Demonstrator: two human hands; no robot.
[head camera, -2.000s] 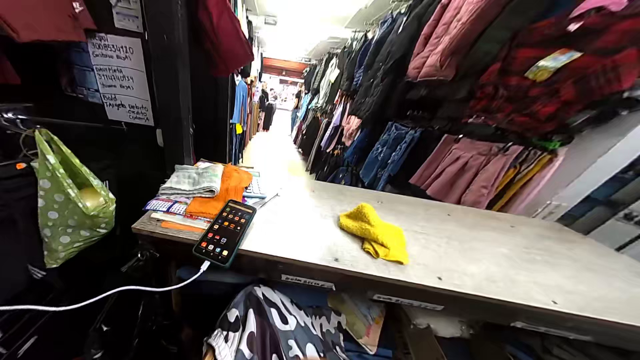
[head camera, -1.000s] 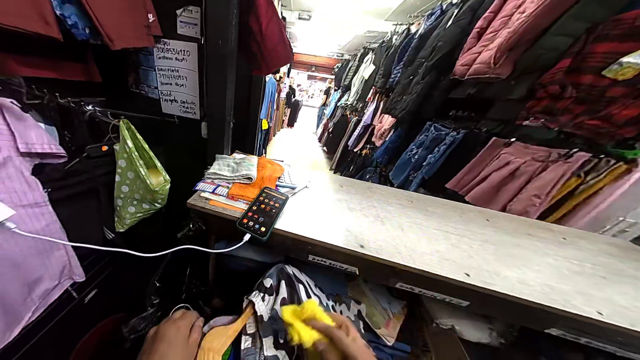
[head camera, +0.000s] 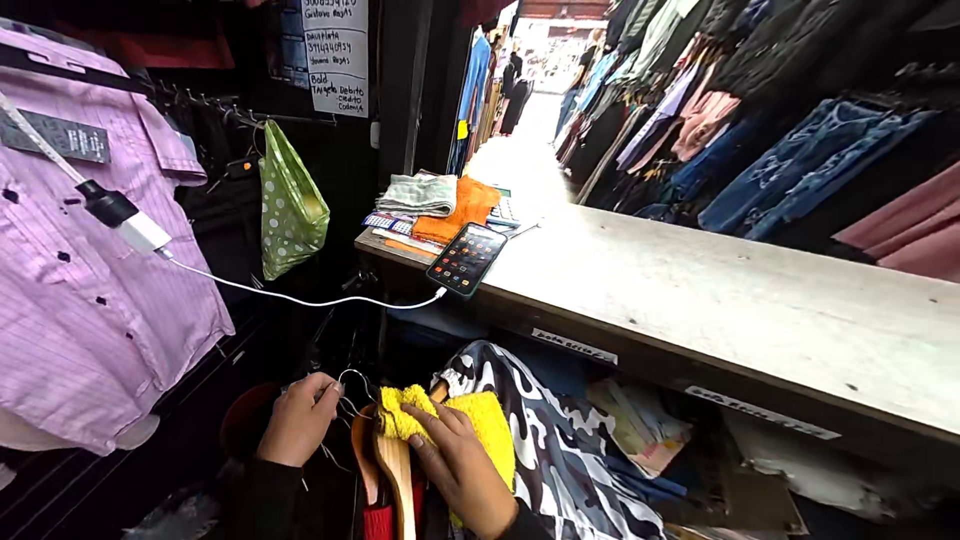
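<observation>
My right hand [head camera: 461, 465] presses a yellow terry cloth [head camera: 487, 427] onto the top of a wooden clothes hanger [head camera: 397, 469]. To its left my left hand [head camera: 300, 416] pinches a metal hanger hook [head camera: 352, 379] between thumb and fingers. Several wooden hangers stand close together below the hands. A black, white and grey patterned garment [head camera: 540, 450] hangs just right of the cloth. The lower parts of the hangers are partly hidden by my right hand and the cloth.
A smartphone [head camera: 466, 259] on a white cable lies at the counter's [head camera: 675, 277] left end, by folded grey and orange cloths [head camera: 457, 210]. A pink striped shirt [head camera: 142, 247] and a green dotted bag [head camera: 289, 210] hang at left. Stuffed shelves sit under the counter.
The yellow cloth lay on the counter two seconds ago; now my right hand has it at the hangers. Both hands have come into view. The view has turned left and down.
</observation>
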